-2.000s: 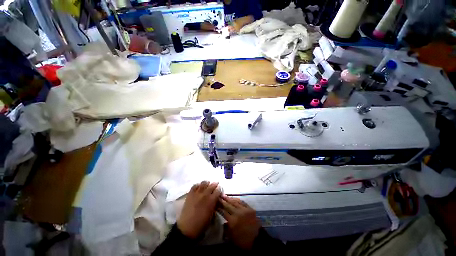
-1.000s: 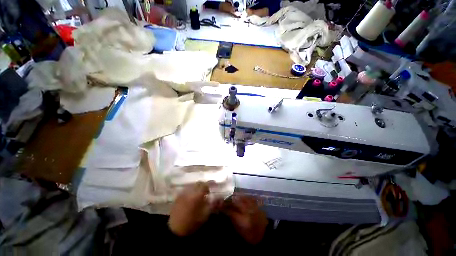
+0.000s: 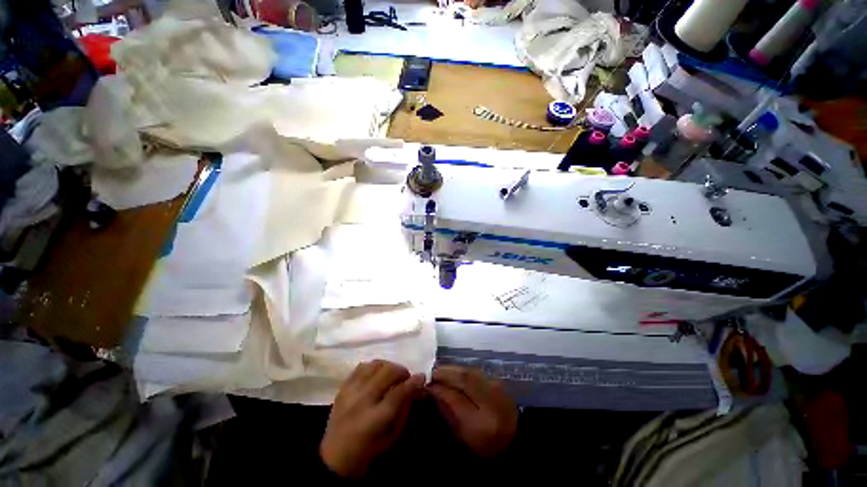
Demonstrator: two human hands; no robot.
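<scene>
A cream garment panel (image 3: 295,285) lies spread on the white table left of the needle, with whiter folded pieces on it. My left hand (image 3: 373,411) pinches the panel's lower right corner at the table's front edge. My right hand (image 3: 472,407) meets it there, its fingertips on the same corner. The fingertips touch and partly hide the cloth between them. The presser foot (image 3: 447,274) of the white sewing machine (image 3: 608,224) is above and behind the hands, with no hand at it.
Thin pins (image 3: 519,297) lie on the bed right of the needle. Orange-handled scissors (image 3: 743,360) are at the right end. A cream bundle (image 3: 276,109) lies behind left. Dark spools (image 3: 594,150) stand behind the machine. Crumpled cloth (image 3: 713,447) is at lower right.
Both hands have moved from near the presser foot down to the front edge. The panel has come forward and lies flatter, with its folded whiter pieces showing. The camera view has shifted.
</scene>
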